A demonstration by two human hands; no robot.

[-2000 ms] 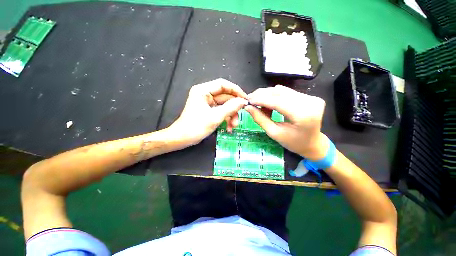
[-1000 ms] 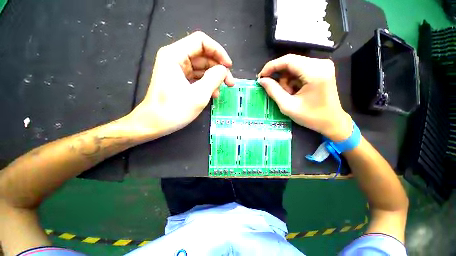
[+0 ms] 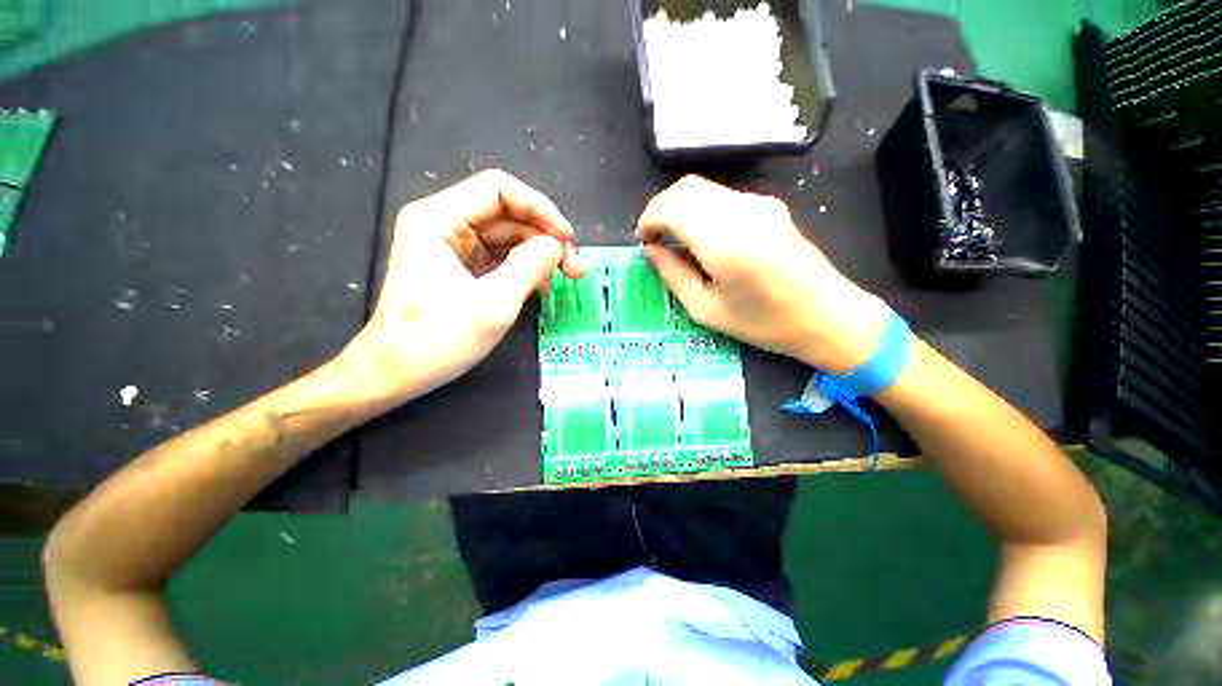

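A green PCB panel (image 3: 647, 416) with six sections in two rows lies flat on the black mat at the bench's front edge. My left hand (image 3: 469, 268) is at the panel's top left corner, thumb and index fingertip close together. My right hand (image 3: 744, 261) is at the panel's top edge, right of the left hand, with thumb and index fingertip bent together over the edge. Whether either hand pinches a tiny part is too small to tell. The fingers hide parts of the panel's top edge.
A black bin (image 3: 820, 81) of white parts stands beyond my hands. A black bin (image 3: 901, 201) of dark parts stands to its right. A black ribbed rack (image 3: 1099, 268) is at far right. Another green panel (image 3: 19, 161) lies at far left. A blue wrist strap (image 3: 878, 359) is on my right wrist.
My hands, together above the panel two seconds ago, are now apart at its top edge. Since one second ago they stay at that edge, and the camera view has shifted.
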